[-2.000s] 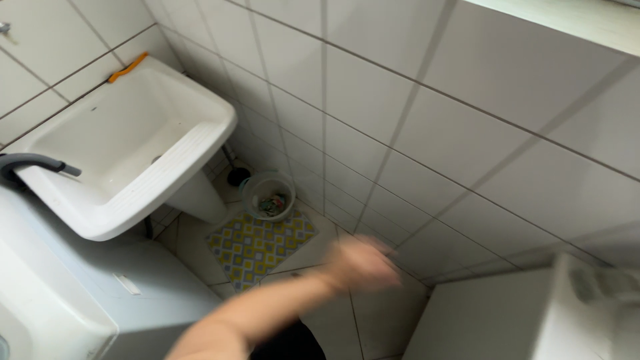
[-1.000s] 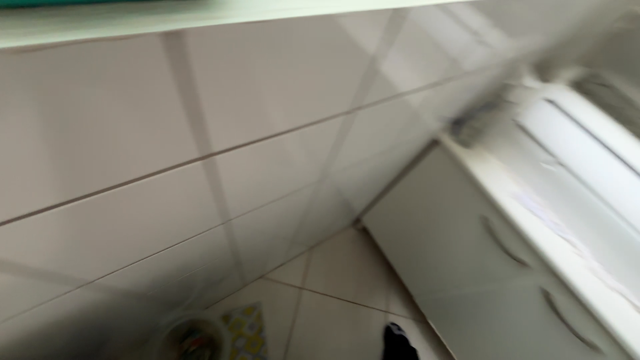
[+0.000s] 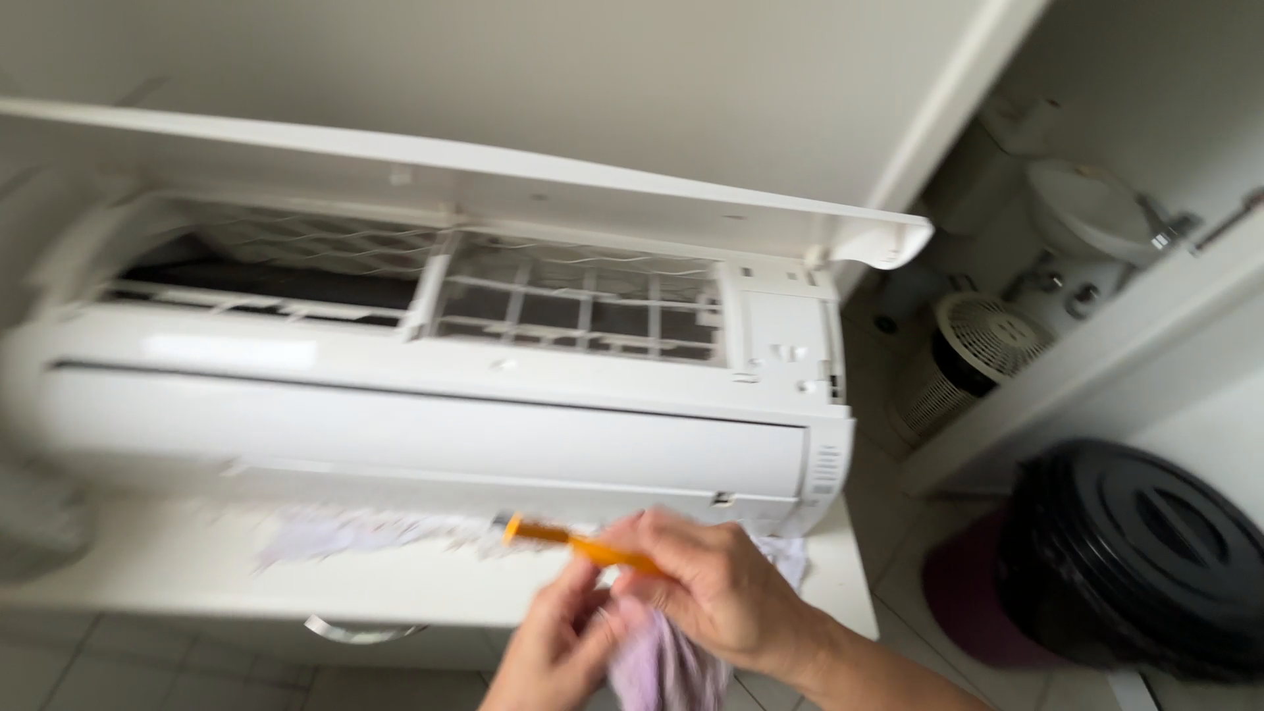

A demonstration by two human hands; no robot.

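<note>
My right hand (image 3: 726, 592) is closed around a slim orange-handled tool (image 3: 592, 549), whose small dark tip points left; its exact kind is blurred. Close beside it, my left hand (image 3: 568, 632) pinches a light purple cloth (image 3: 667, 657) that hangs between the hands. Both hands are in front of a white split air conditioner unit (image 3: 425, 425). Its front panel (image 3: 553, 170) is raised, showing a grid frame (image 3: 583, 311) and a dark interior. A pale cloth (image 3: 346, 533) lies under the unit's lower edge.
The unit rests on a white cabinet top (image 3: 178, 568), with a curved handle (image 3: 360, 630) below. At the right stand a black-lidded bin (image 3: 1145, 553) and a round slatted basket (image 3: 992, 336). Beyond the door frame (image 3: 1096, 346) is a white washbasin (image 3: 1086, 207).
The view has swung from the utility sink and tiled wall to the air conditioner. Earlier one bare arm reached over the floor; now both hands are together with the orange-handled tool and purple cloth.
</note>
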